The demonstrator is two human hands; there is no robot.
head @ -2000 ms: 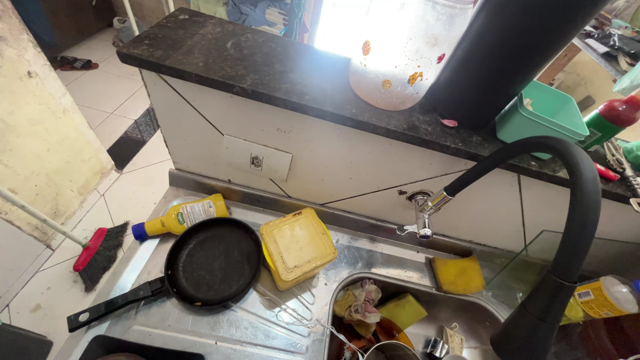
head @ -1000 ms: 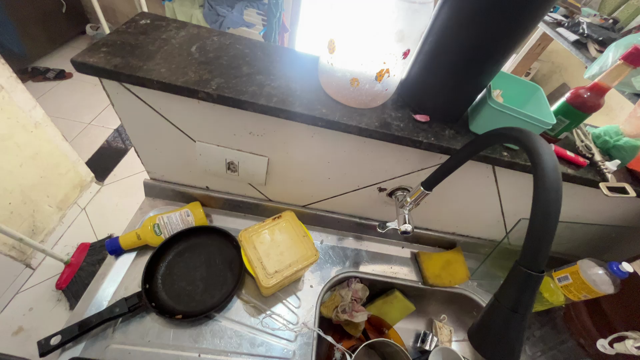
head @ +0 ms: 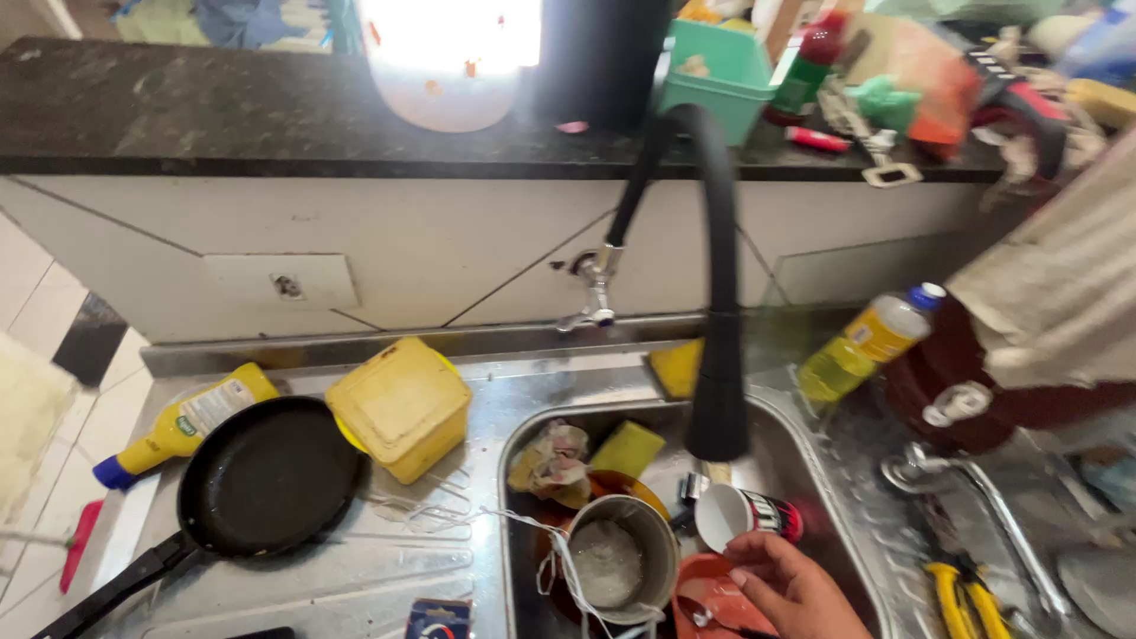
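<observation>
My right hand (head: pixel 785 581) reaches in from the bottom edge over the sink basin, its thumb and fingertips by the rim of a white, black and red cup (head: pixel 741 516); whether they touch is unclear. Beneath the hand is an orange plastic dish (head: pixel 714 593) with a spoon in it. To the left sits a metal pot (head: pixel 612 559) with white string over its rim. Behind it are a yellow-green sponge (head: pixel 628 450) and a crumpled, stained cloth or paper (head: pixel 555 461). The black faucet spout (head: pixel 719 382) hangs over the basin. My left hand is out of view.
A black frying pan (head: pixel 271 479), a yellow squeeze bottle (head: pixel 200 417) and a yellow lidded container (head: pixel 404 399) occupy the drainboard. Another sponge (head: pixel 676 368) lies behind the basin. To the right are a bottle of yellow liquid (head: pixel 865 342) and yellow-handled pliers (head: pixel 963 595). A dark stone ledge (head: pixel 222 124) runs behind.
My right hand has come into view over the basin. The view has shifted right and closer to the sink, bringing the pliers and a light cloth into sight.
</observation>
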